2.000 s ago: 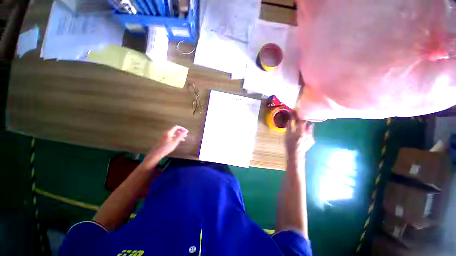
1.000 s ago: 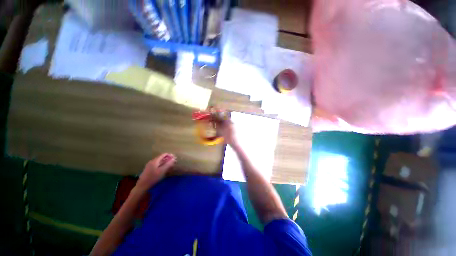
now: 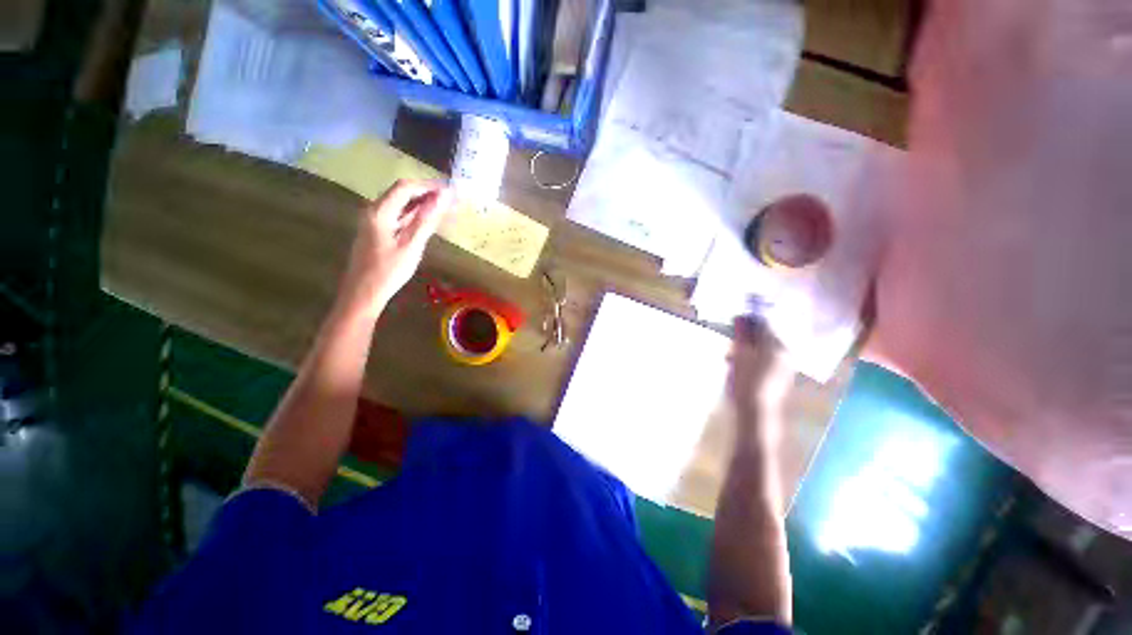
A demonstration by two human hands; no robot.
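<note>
A white page (image 3: 646, 397) lies on the desk in front of me. My right hand (image 3: 760, 362) is at its right edge, blurred, with something small and dark at the fingertips; I cannot tell if it is held. My left hand (image 3: 400, 236) is over the yellow note sheet (image 3: 497, 238), fingers bent, beside a white carton (image 3: 479, 159); its grip is unclear. The packing tape on its red dispenser (image 3: 476, 330) lies left of the page. A thin wiry thing (image 3: 555, 313) lies between them.
A blue file basket (image 3: 534, 122) with folders stands at the far side. Loose papers (image 3: 658, 137) bear a marking tape roll (image 3: 792, 232) and a thin pale loop (image 3: 552, 169) lies nearby. A large pink plastic bag (image 3: 1018, 223) is at right. More papers (image 3: 279, 93) lie far left.
The packing tape was moved from right of the page to its left and let go. My right hand has gone back to the right. My left hand has reached forward to the yellow sheet.
</note>
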